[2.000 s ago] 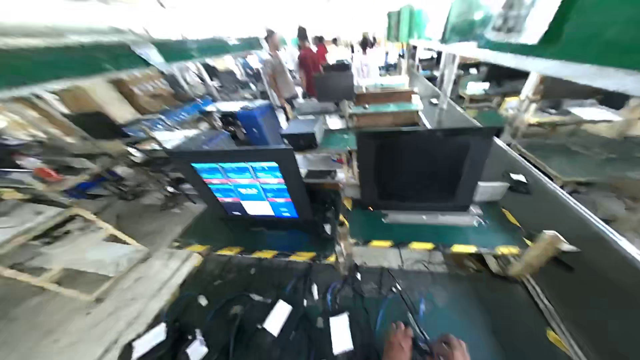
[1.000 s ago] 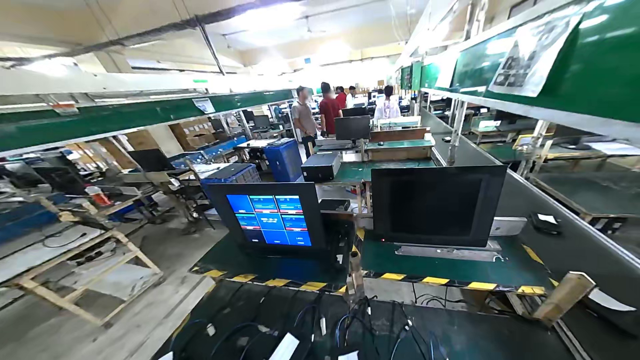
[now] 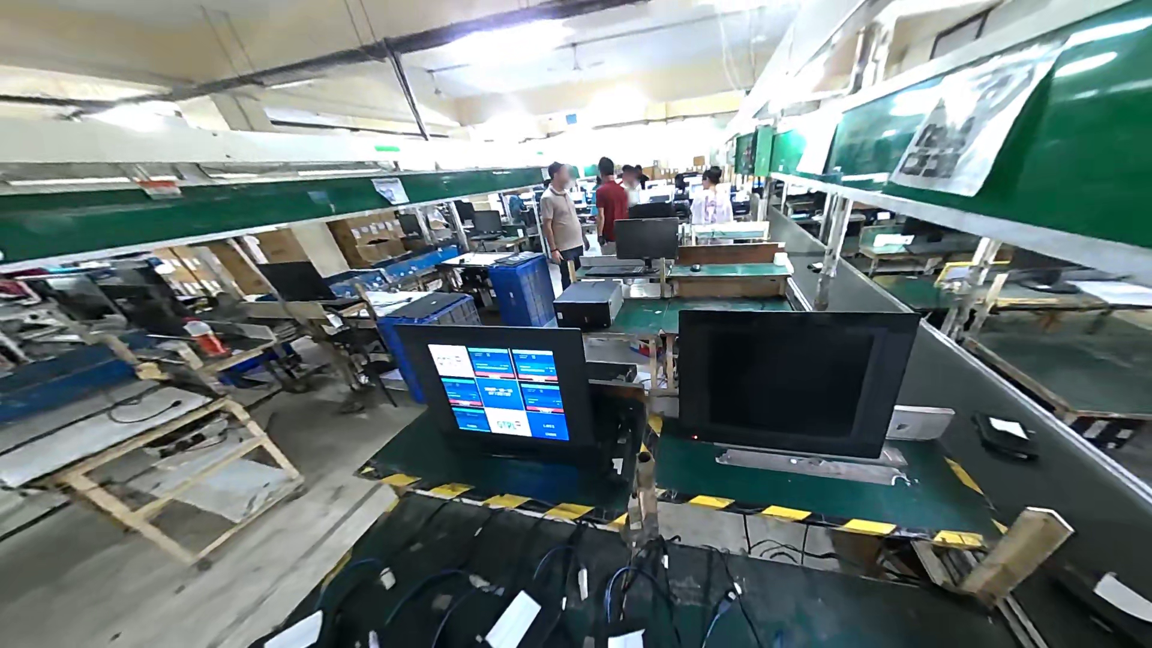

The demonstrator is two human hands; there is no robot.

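Note:
Neither my left hand nor my right hand shows in the current head view. Along the bottom edge lies a dark bench top (image 3: 810, 598) with several cables (image 3: 621, 576) and white labels or papers (image 3: 513, 621) on it. Beyond it, on a green bench edged with yellow and black tape, stands a lit monitor (image 3: 499, 391) showing blue and white tiles. To its right stands a second monitor (image 3: 792, 382) with a dark screen and a small red light at its lower left. A flat metal strip (image 3: 810, 465) lies at the foot of the dark monitor.
A wooden post (image 3: 1017, 553) rises at the right corner of the near bench. A wooden frame table (image 3: 180, 477) stands on the left. Blue crates (image 3: 522, 290) and a black computer case (image 3: 589, 304) are farther back. Several people stand in the far aisle, one in a red shirt (image 3: 612, 209).
Two seconds ago both hands were over the cables at the bottom of the view; now neither is seen. The view has tilted up, showing more of the ceiling.

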